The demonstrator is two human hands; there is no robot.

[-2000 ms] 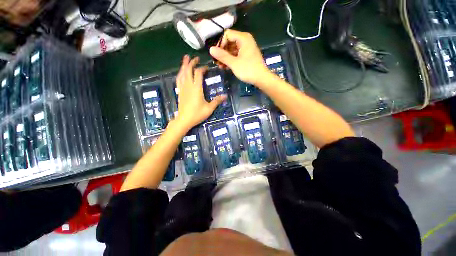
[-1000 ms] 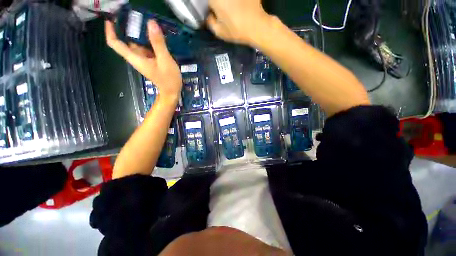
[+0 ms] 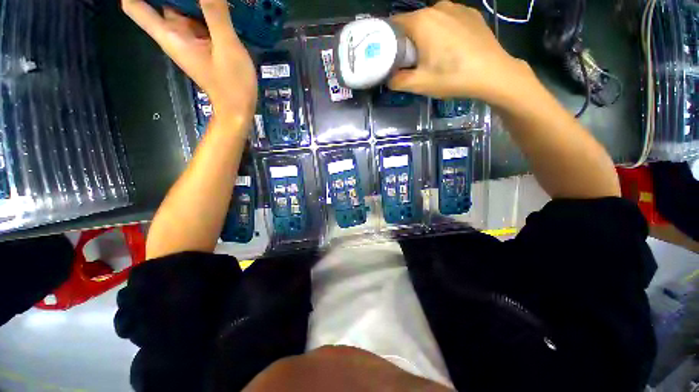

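My left hand [image 3: 203, 53] holds a teal-blue electronic unit [image 3: 257, 19] at the top left, partly cut off by the picture's edge. My right hand [image 3: 448, 50] grips the white barcode scanner [image 3: 369, 52], its rounded head over the upper row of the clear blister tray [image 3: 342, 130]. A white barcode label [image 3: 331, 75] lies in the pocket just left of the scanner head, with no unit in that pocket. Other pockets hold teal-blue units, such as one in the lower row [image 3: 347, 191]. The scanner and right hand hide part of the upper row.
A stack of nested clear trays [image 3: 65, 115] stands at the left, another [image 3: 678, 84] at the right edge. Black cables with loose ends [image 3: 586, 65] and a white cord [image 3: 510, 17] lie at the upper right. Red stools show at the left [image 3: 96, 268] and right [image 3: 640, 195].
My right hand first was empty of the scanner, then took hold of it and brought it over the tray. My left hand lifted a unit from the upper row and moved to the upper left.
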